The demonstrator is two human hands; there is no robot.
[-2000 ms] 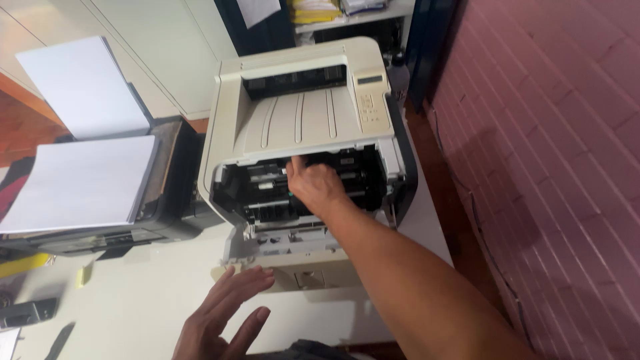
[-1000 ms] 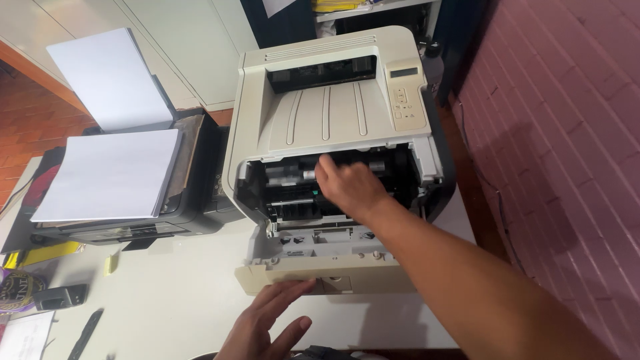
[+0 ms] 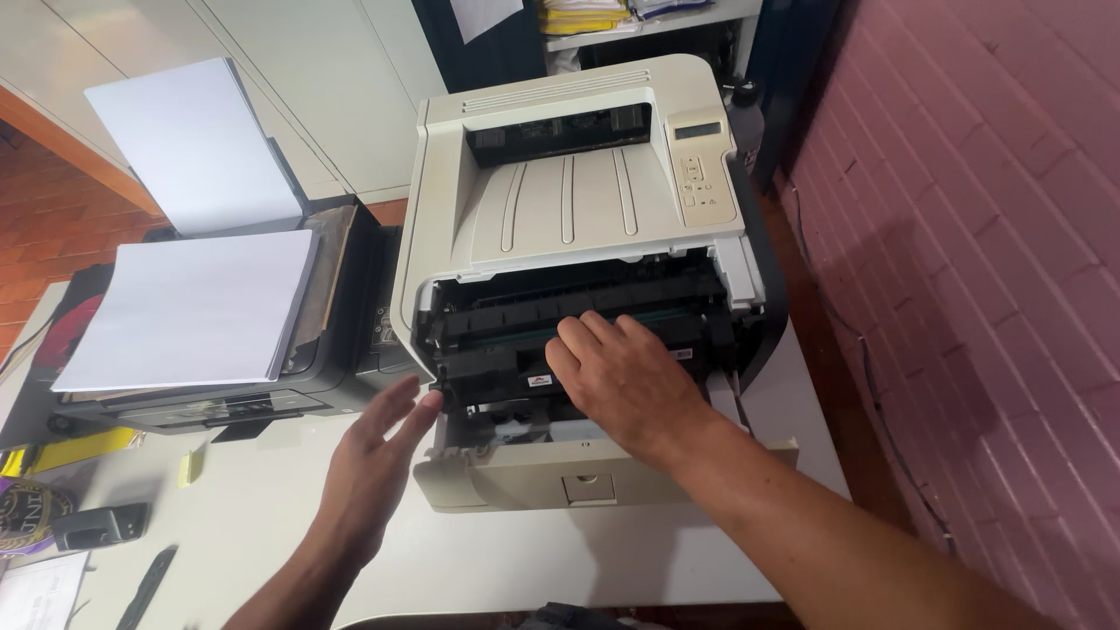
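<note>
A beige laser printer (image 3: 560, 197) stands with its front door (image 3: 534, 486) folded down. A black toner cartridge (image 3: 490, 372) lies partly out of the front opening, over the inner side of the door. My right hand (image 3: 617, 376) grips the cartridge near its middle, fingers curled over it and hiding the grip. My left hand (image 3: 381, 446) is beside the cartridge's left end, fingers apart, holding nothing; whether its thumb touches the cartridge I cannot tell.
Left of the laser printer stands a black printer (image 3: 341, 341) with a stack of white paper (image 3: 188, 311) on top. A stapler (image 3: 101, 525) and a black elongated object (image 3: 149, 586) lie on the white table (image 3: 262, 516). A brick wall (image 3: 962, 219) with a cable (image 3: 862, 350) runs along the right.
The toner cartridge has come forward into the front opening, with my right hand on it. My left hand has moved from near the front door to the cartridge's left end.
</note>
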